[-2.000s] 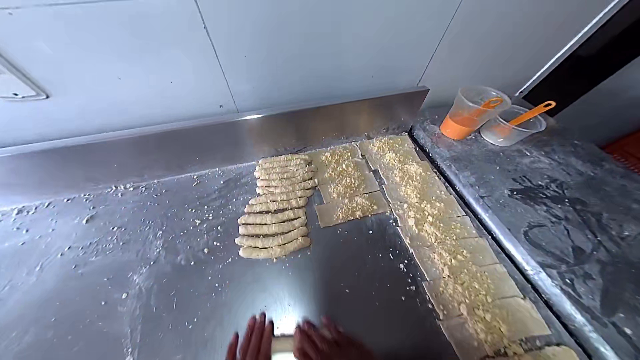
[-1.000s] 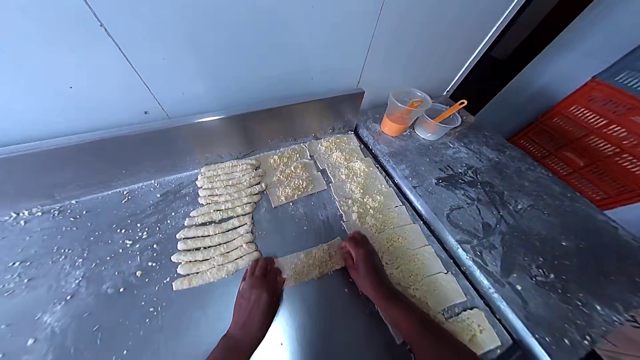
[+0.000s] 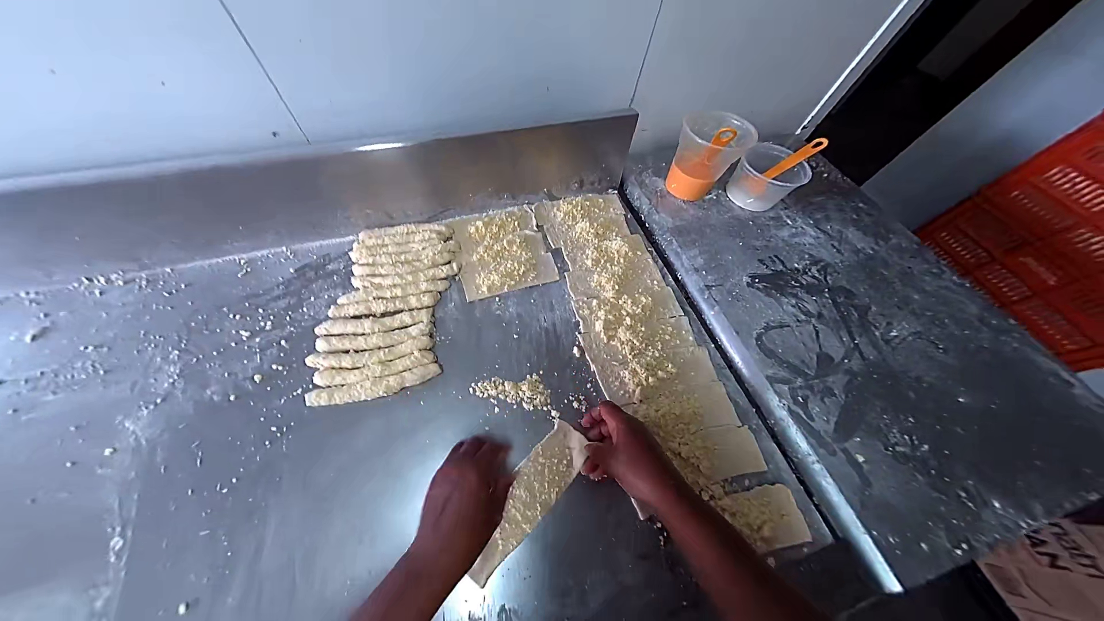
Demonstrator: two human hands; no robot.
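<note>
My right hand (image 3: 623,450) pinches the upper corner of a flat dough strip (image 3: 536,496) coated with pale crumbs. My left hand (image 3: 470,487) is slightly blurred beside the strip's left edge; whether its fingers hold the dough is hidden. Just above the strip lies a small pile of crumbs (image 3: 515,392) on the steel table. Rolled, crumb-coated dough sticks (image 3: 379,323) lie stacked side by side at the upper left. Crumb-topped dough squares (image 3: 509,259) sit to their right, and a long row of overlapping dough pieces (image 3: 630,323) runs down the table's right side.
A steel backsplash (image 3: 345,185) borders the wall. On the floured dark counter (image 3: 862,345) at right stand a plastic cup of orange content (image 3: 694,172) and a smaller plastic tub (image 3: 759,185) with an orange-handled utensil. Red crates (image 3: 1044,250) and a printed paper bag (image 3: 1052,569) are beyond.
The dough strip, level between both hands a second ago, now hangs or lies slanted from my right hand. Crumbs that were not visible there before now lie above it.
</note>
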